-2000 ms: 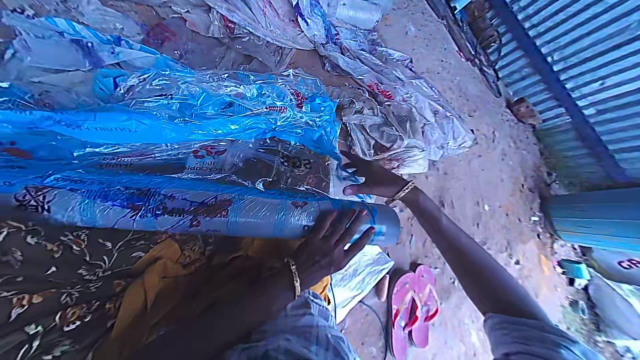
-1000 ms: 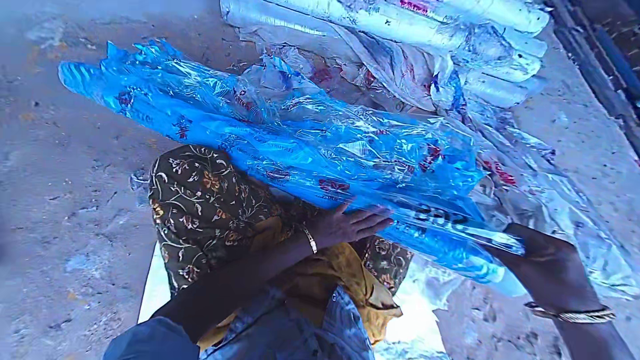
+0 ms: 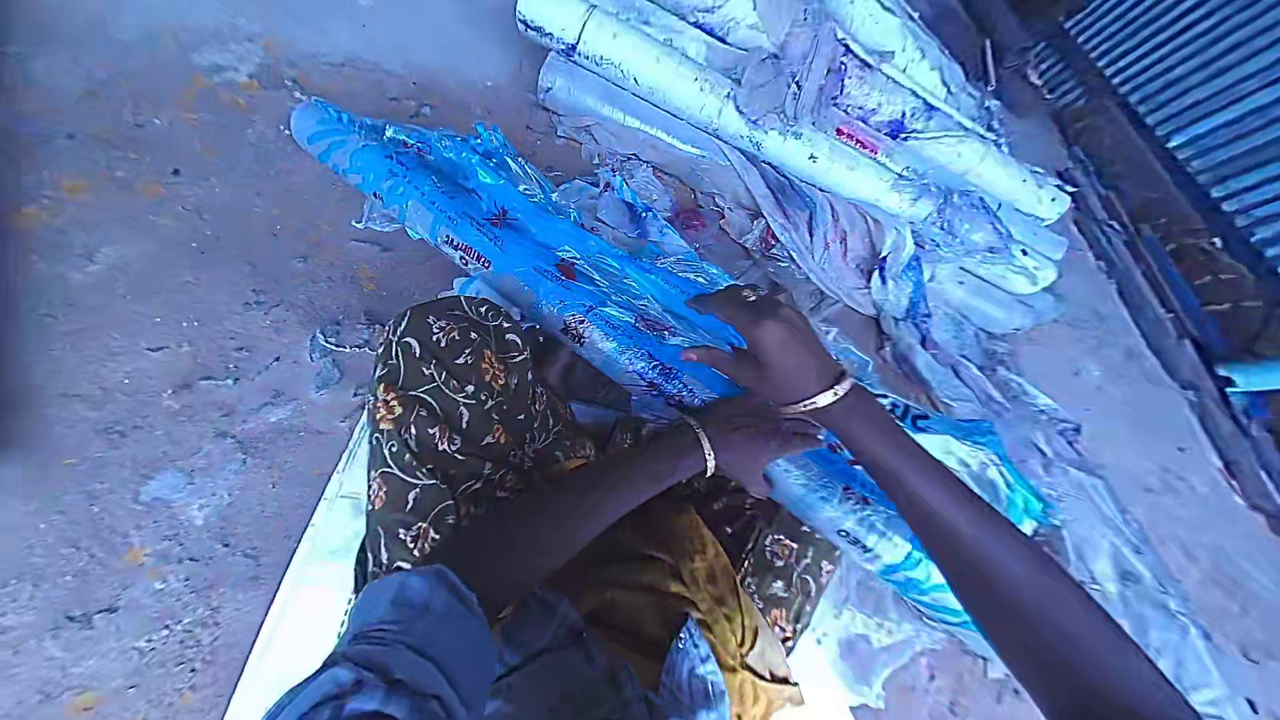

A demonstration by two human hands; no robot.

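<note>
A long roll [image 3: 590,315] wrapped in printed clear and blue plastic film lies slantwise across my lap, over the patterned cloth [image 3: 470,400]. Loose blue film [image 3: 660,285] bunches along its upper side. My right hand [image 3: 765,335] is on the film near the middle of the roll, fingers bent; whether it grips the film is not clear. Just below, my left hand [image 3: 765,440] rests on the roll, partly hidden under my right wrist and forearm. The lower right end of the roll passes behind my right forearm, with more blue film [image 3: 990,470] beside it.
Several pale wrapped rolls [image 3: 730,110] lie stacked on the ground at the upper right. Crumpled printed plastic sheeting [image 3: 840,240] spreads beside them and down the right side. A corrugated metal sheet [image 3: 1190,110] stands at the top right. Bare dirt ground [image 3: 180,350] lies on the left.
My right hand has moved from the roll's lower right end to its middle, beside my left hand. The blue film that it drew out there a second ago now lies lower. The view has shifted.
</note>
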